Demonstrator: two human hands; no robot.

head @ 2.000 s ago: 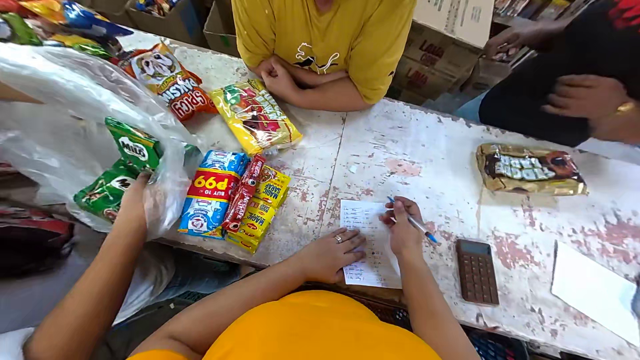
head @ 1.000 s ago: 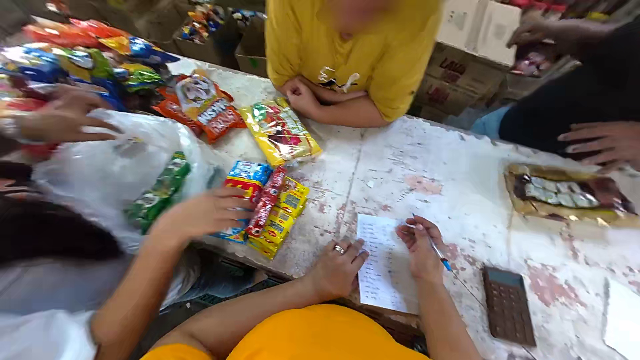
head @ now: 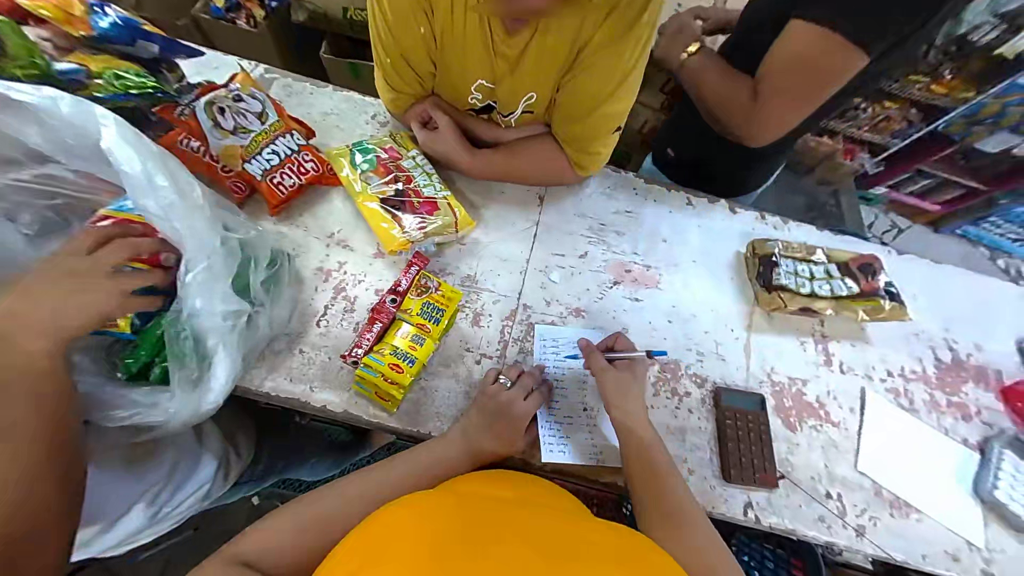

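Note:
My right hand [head: 620,376] holds a blue-and-white ballpoint pen [head: 640,354] over a sheet of paper [head: 570,416] with handwritten lines. My left hand [head: 504,408] rests at the paper's left edge, a ring on one finger, holding nothing. To its left lie yellow seasoning sachets [head: 408,340] beside a strip of red coffee sachets [head: 386,310]. A brown calculator [head: 746,436] lies right of my right hand. At far left, another person's hand holds a blue, red and yellow pack inside a clear plastic bag [head: 216,320], where green packs also show.
Orange snack bags [head: 256,144] and a yellow candy bag [head: 404,192] lie at the back left, near a person leaning on the worn white table [head: 640,280]. A brown candy pack [head: 828,280] and blank paper [head: 920,464] are on the right. Another person stands behind the table.
The other person's hand has moved from the blue packs on the table into the plastic bag; those packs have left their place beside the sachets. My hands remain at the written sheet.

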